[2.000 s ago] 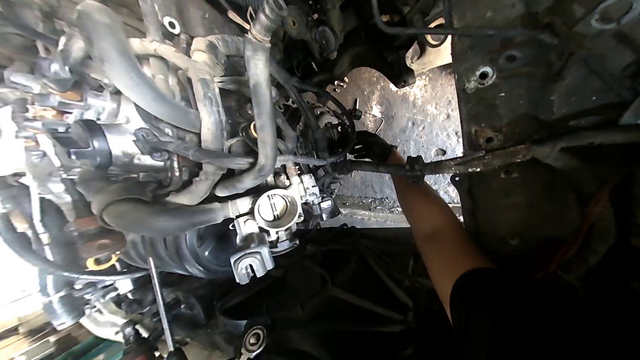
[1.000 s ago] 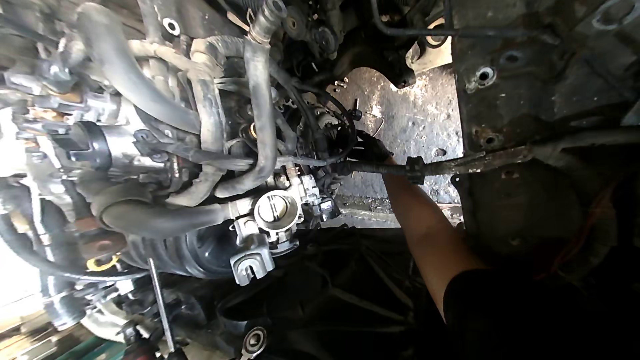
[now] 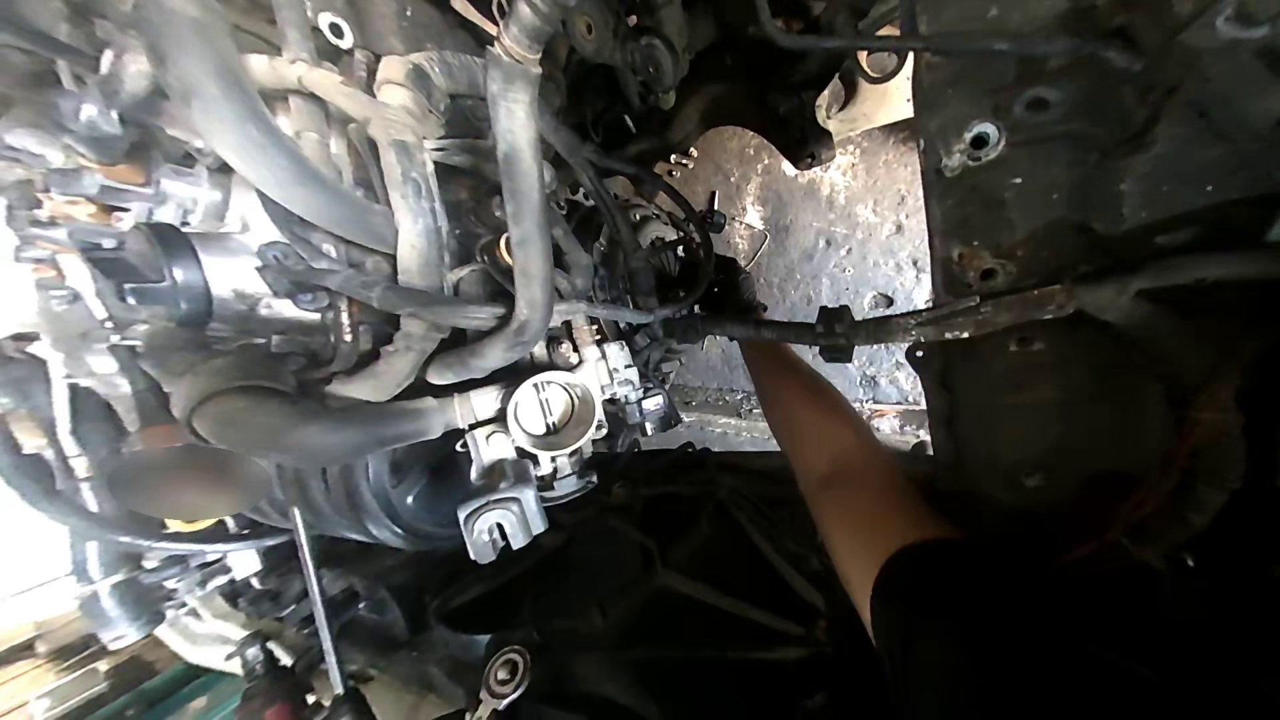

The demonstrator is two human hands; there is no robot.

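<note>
My right hand (image 3: pixel 735 290), in a dark glove, reaches down into the engine bay beside the engine's lower side. A black sheathed harness or hose (image 3: pixel 880 328) crosses over the wrist. The fingers are dark and partly hidden among thin black cables (image 3: pixel 700 220), so their grip and anything in them cannot be made out. To the left of the forearm is a metal throttle body (image 3: pixel 553 412) with its round bore exposed. A ratchet head (image 3: pixel 506 672) and a screwdriver-like metal shaft (image 3: pixel 318 600) lie near the bottom edge. My left hand is out of view.
Rubber coolant hoses (image 3: pixel 518 200) run over the engine on the left. A dark body panel with bolt holes (image 3: pixel 1040 150) stands at the right. Through the gap between them shows stained ground (image 3: pixel 840 230). A dark ribbed fan shroud (image 3: pixel 660 570) spans the lower middle.
My right hand and wrist have shifted slightly left, further in toward the engine. The tools at the bottom have not moved.
</note>
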